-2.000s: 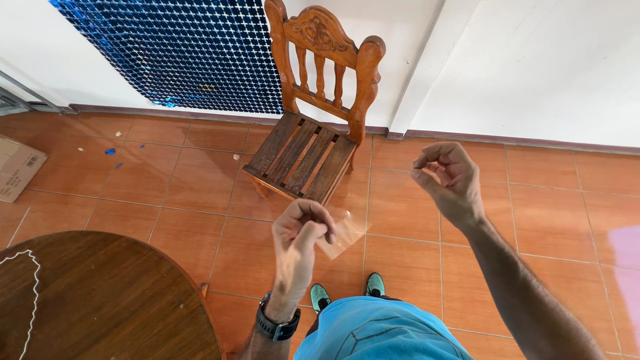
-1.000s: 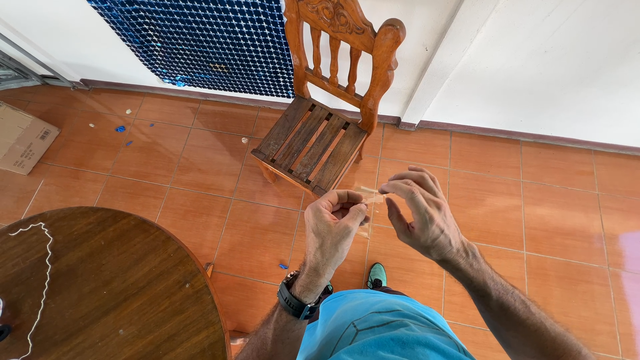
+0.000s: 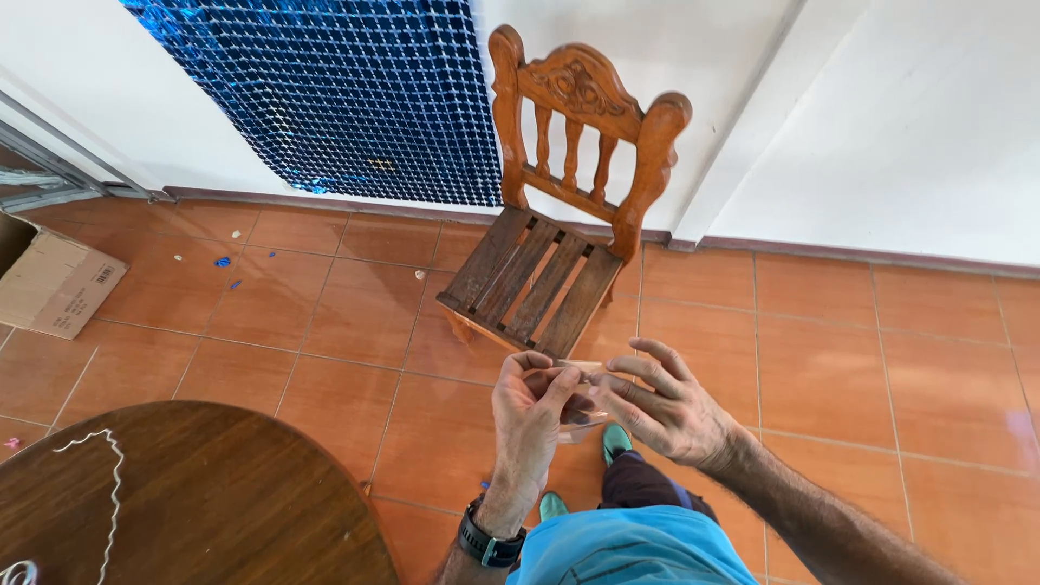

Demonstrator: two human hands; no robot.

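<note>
A small clear plastic bag [image 3: 578,431] hangs between my hands, in front of the wooden chair's seat. My left hand [image 3: 528,406], with a dark watch on its wrist, pinches the bag's upper edge between thumb and fingers. From the right, my right hand [image 3: 654,402] touches the same edge with its thumb and fingertips, its other fingers spread. Whether the bag holds anything cannot be told.
A carved wooden chair [image 3: 561,301] stands by the wall. A round wooden table [image 3: 244,487] with a white wavy string [image 3: 115,496] is at lower left. A cardboard box [image 3: 57,284] lies at far left, and a blue shimmering curtain [image 3: 357,97] hangs behind. Small scraps dot the tiles.
Two seconds ago my hands were apart, with the bag at my left hand. My right hand has since come in to meet my left at the bag.
</note>
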